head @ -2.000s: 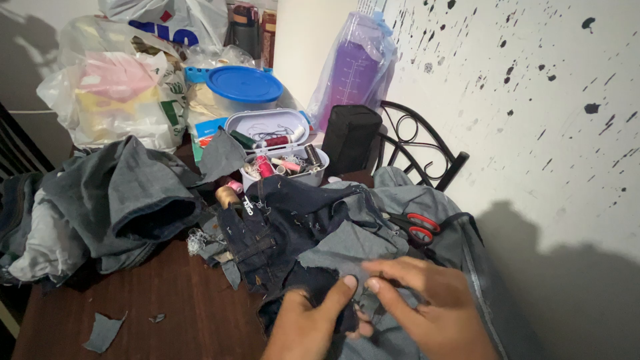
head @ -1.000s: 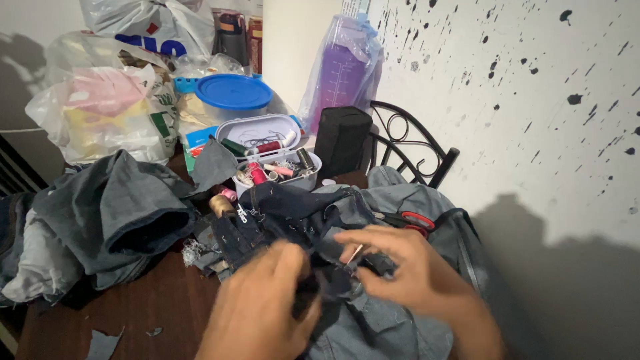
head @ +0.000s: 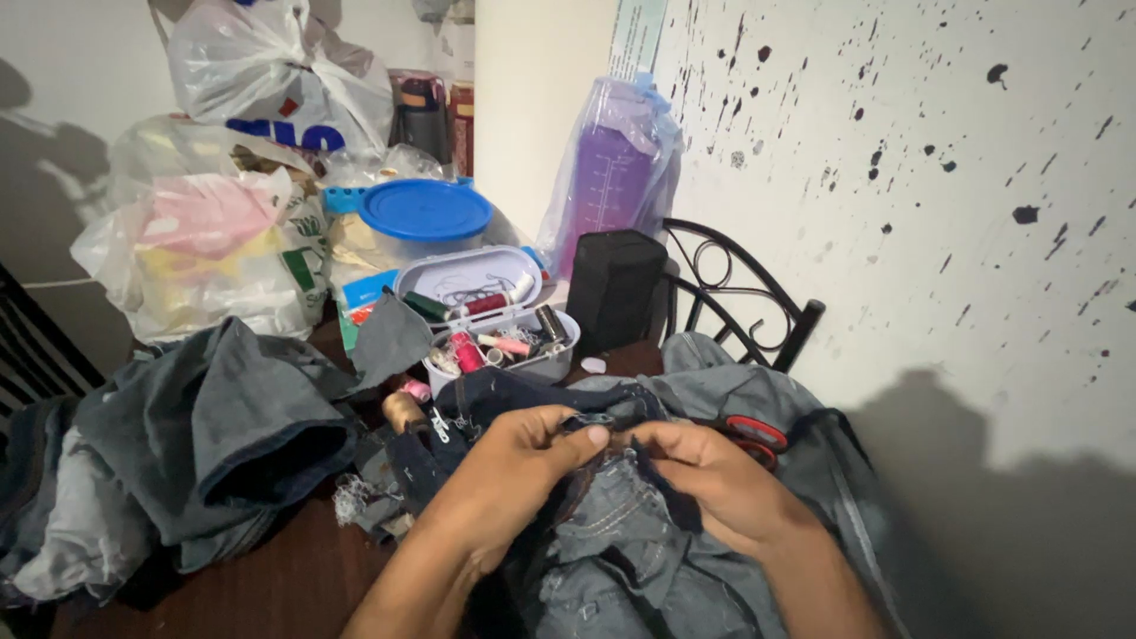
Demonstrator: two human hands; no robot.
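Observation:
Grey-blue denim (head: 621, 532) with pale stitching and dark, frayed edges lies heaped under and in front of both hands. My left hand (head: 532, 448) pinches its upper edge between thumb and fingers. Close beside it, to the right, my right hand (head: 710, 470) grips the same edge, fingertips nearly meeting the left ones. Whether a needle is between them cannot be told. Scissors with red-and-black handles (head: 756, 432) lie on the cloth just beyond my right hand, their blades hidden. A white zipper pull (head: 440, 426) shows on dark denim left of the hands.
An open sewing box (head: 555, 364) holds thread spools behind the denim. A tan spool (head: 404, 412) lies beside it. More denim (head: 213, 426) is piled at left on the brown table (head: 293, 568). A black case (head: 615, 288), a blue-lidded tub (head: 426, 210) and a metal chair (head: 754, 284) stand behind.
Both hands were apart and lower over the cloth a second ago; now they are together at its raised edge. The denim between them has been turned, showing a stitched part.

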